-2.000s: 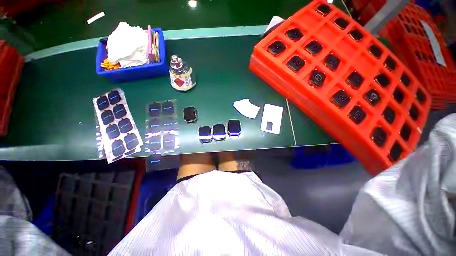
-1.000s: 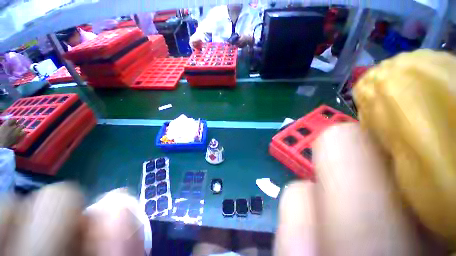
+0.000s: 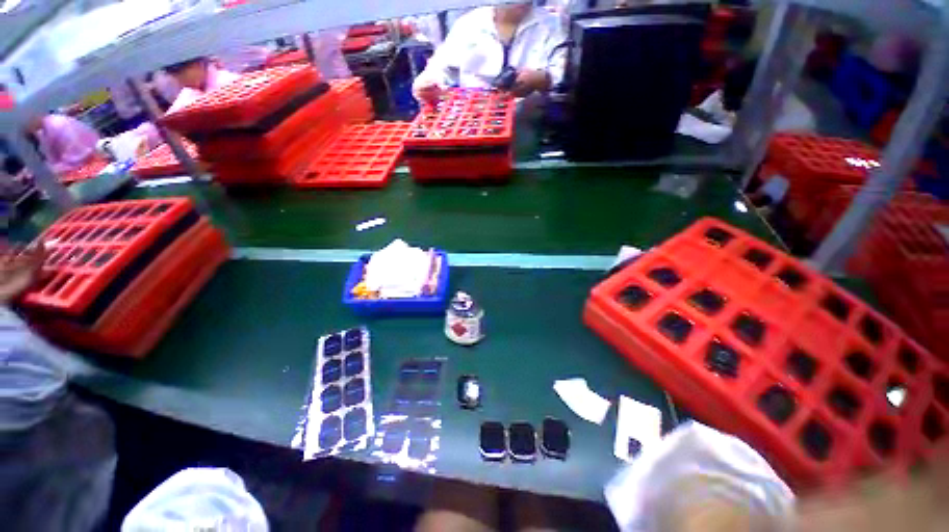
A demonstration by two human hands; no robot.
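Three black watch units stand in a row near the bench's front edge. A single watch unit lies behind them, with a bright reflection on it. A white-backed film sheet with dark squares lies to the left, beside a clear film sheet. My right hand seems to be the blurred skin-coloured patch cut off at the bottom right; its fingers cannot be made out. My left hand is not in view; a white sleeve or cloth shows at the bottom left.
A blue bin with white cloths and a solvent bottle stand behind the films. White card pieces lie right of the units. A large red tray is at right, stacked red trays at left. A person sits across the bench.
The view has tilted up from the lap to the line. Both hands, blurred in front of the camera one second ago, have dropped away; the red tray at right shows again.
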